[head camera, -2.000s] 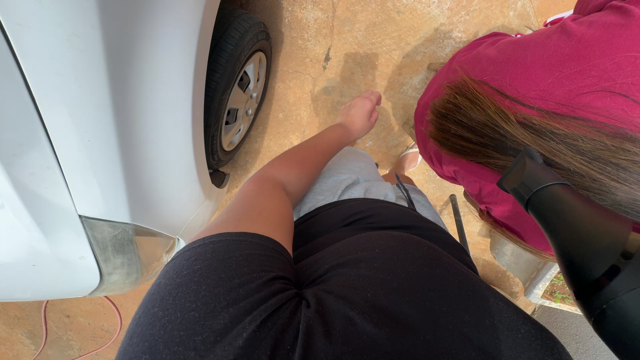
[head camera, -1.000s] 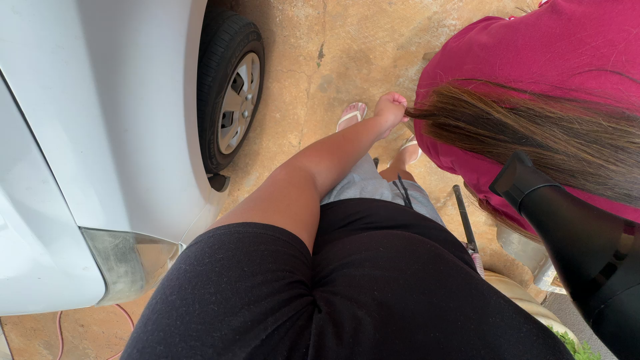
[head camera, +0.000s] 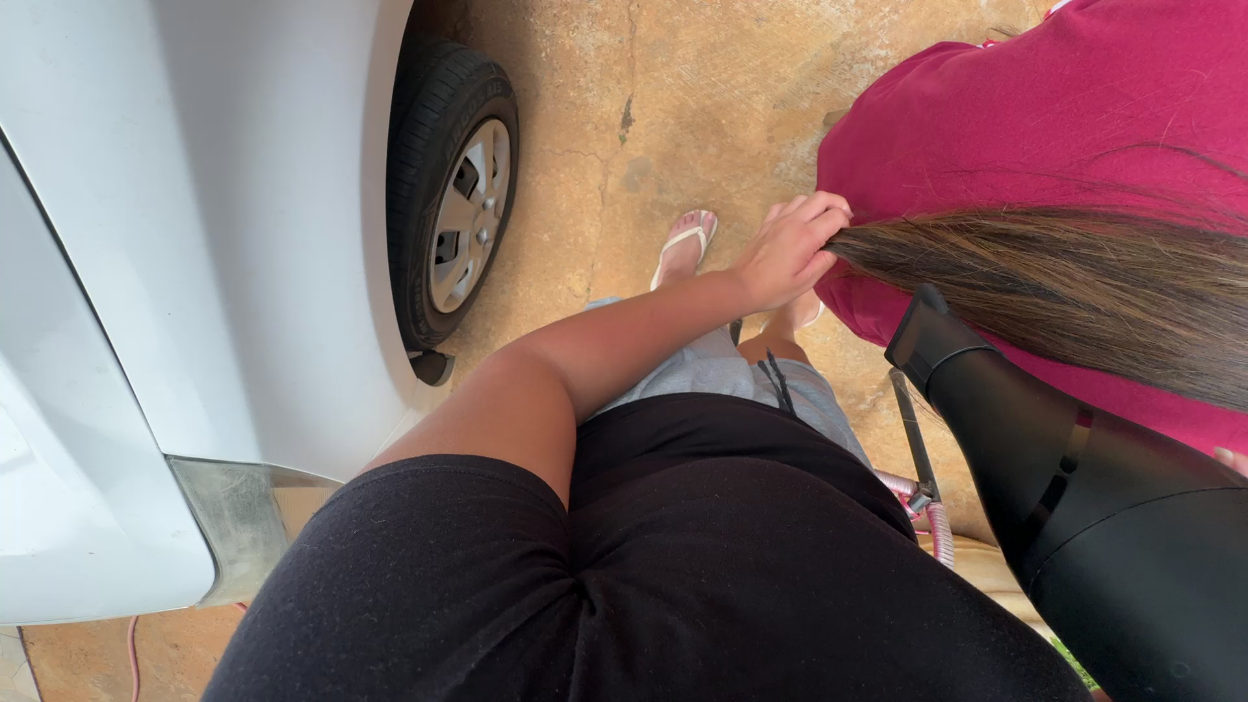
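Note:
My left hand (head camera: 795, 249) reaches forward and grips the tapered ends of a person's long brown hair (head camera: 1063, 283) between its fingers. The hair stretches to the right edge over the person's magenta top (head camera: 985, 127). Just below the hair, a black hair dryer (head camera: 1102, 468) enters from the lower right, with its flat nozzle (head camera: 921, 327) close to the strands. Its handle and whatever holds it are out of view. A fingertip shows at the right edge beside the dryer; whose it is, I cannot tell. My right hand is not otherwise seen.
A white car (head camera: 283, 244) with its front wheel (head camera: 468, 210) stands at the left. Feet in white flip-flops (head camera: 687, 244) are on the stained concrete floor (head camera: 585, 88). A dark metal bar (head camera: 912, 429) and pink-and-white wrapped tubing (head camera: 939, 534) lie beside my waist. A pink cord (head camera: 134, 653) runs at bottom left.
My left hand, apart from the hair two seconds ago, has moved right and closed on its ends. The hair now lies drawn together toward my hand. The dryer remains at the right.

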